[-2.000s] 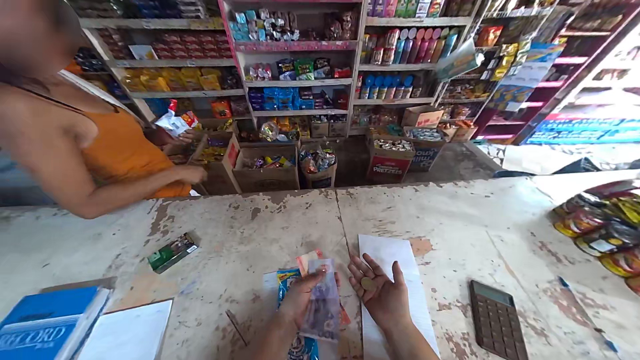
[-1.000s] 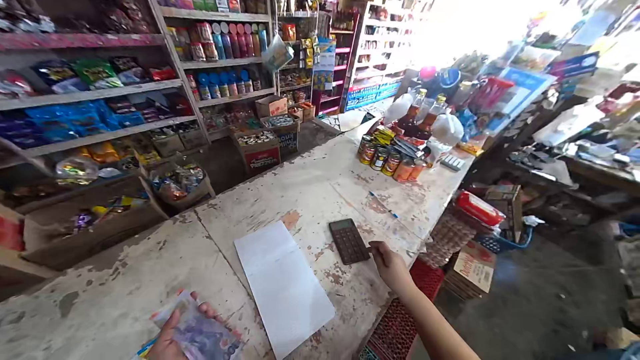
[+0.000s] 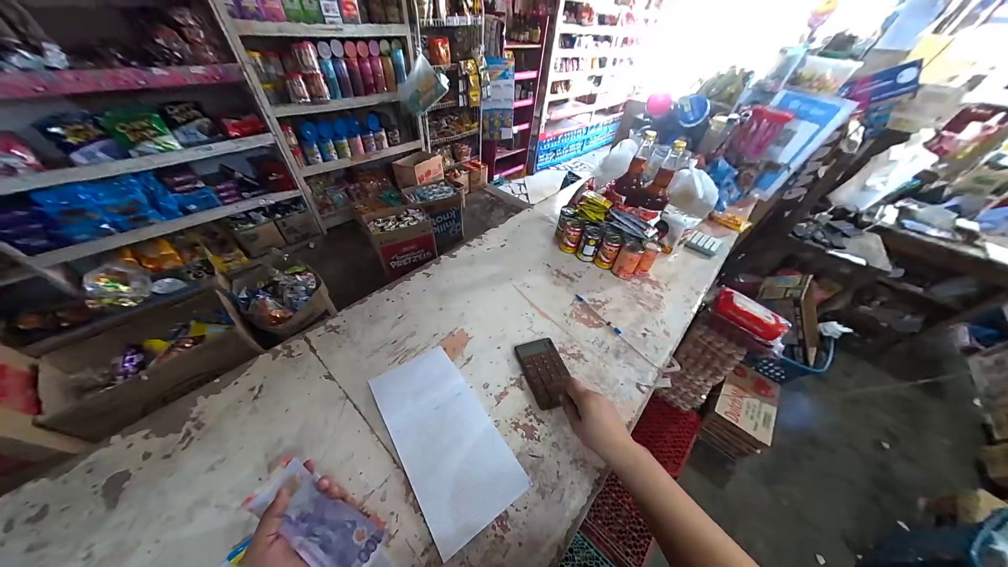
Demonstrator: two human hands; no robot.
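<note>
My left hand (image 3: 285,516) is closed around several banknotes (image 3: 327,521), a purple one on top, low at the left over the counter. Part of a blue and yellow packet shows beneath that hand. At the right, my right hand (image 3: 587,413) has its fingers at the lower right edge of a brown calculator (image 3: 542,372), which lies on the counter; whether they grip it or only touch it is not clear. Between my hands lies a sheet of white paper (image 3: 449,453).
A pen (image 3: 598,315) lies on the worn counter (image 3: 441,303), beyond the calculator. Farther along stand small cans (image 3: 607,250), packets and bottles (image 3: 657,181). Open boxes of sweets (image 3: 403,244) line the far side below shelves. Egg trays (image 3: 703,358) and cartons stand at the right.
The view has swung far to the right. My right hand, earlier open palm up over the white paper, has moved right to the calculator. The notes are still in my left hand.
</note>
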